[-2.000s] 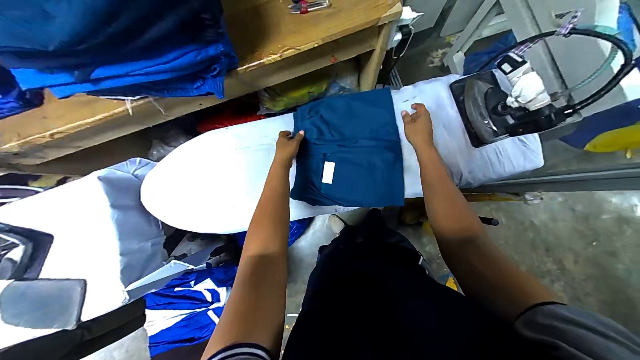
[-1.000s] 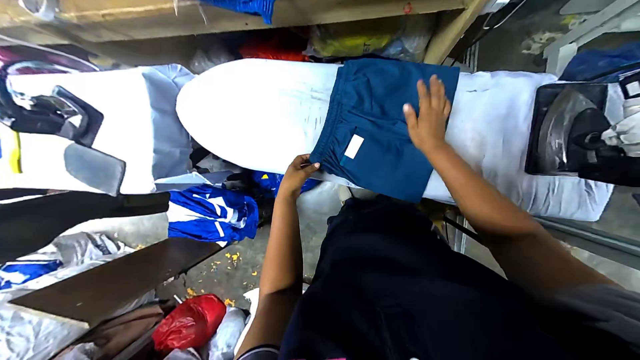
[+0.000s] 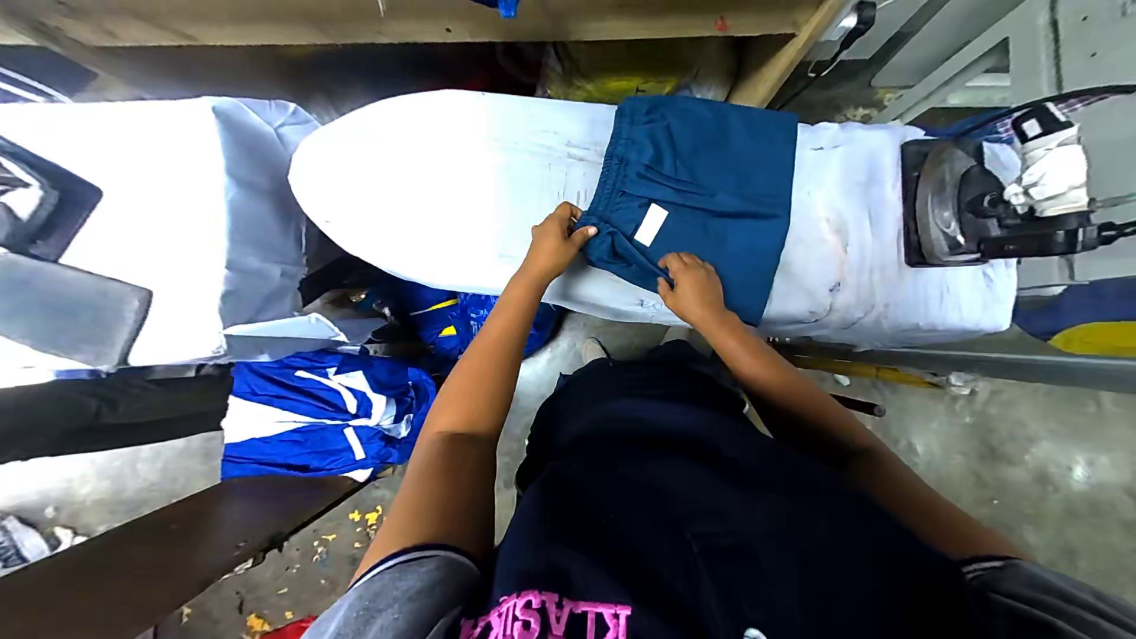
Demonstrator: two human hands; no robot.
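Teal fabric shorts (image 3: 719, 177) with an elastic waistband lie across a white padded ironing board (image 3: 444, 177). The waistband faces left, and a small white label (image 3: 650, 224) shows on the near part. My left hand (image 3: 557, 240) pinches the near corner of the waistband between thumb and fingers. Along the near edge, my right hand (image 3: 692, 288) has its fingers curled on a fold of the cloth. To the right, an electric iron (image 3: 954, 204) with a cloth-wrapped part rests on a dark plate at the board's end.
A second white-covered board (image 3: 169, 222) with another iron's dark rest (image 3: 53, 204) stands at the left. Blue and white fabric (image 3: 324, 413) hangs below it, near a dark brown plank (image 3: 177, 550). A wooden table (image 3: 399, 22) runs behind the board.
My right hand has moved from the far right part of the shorts to their near edge. My left hand stays at the near waistband corner, where it was one second ago.
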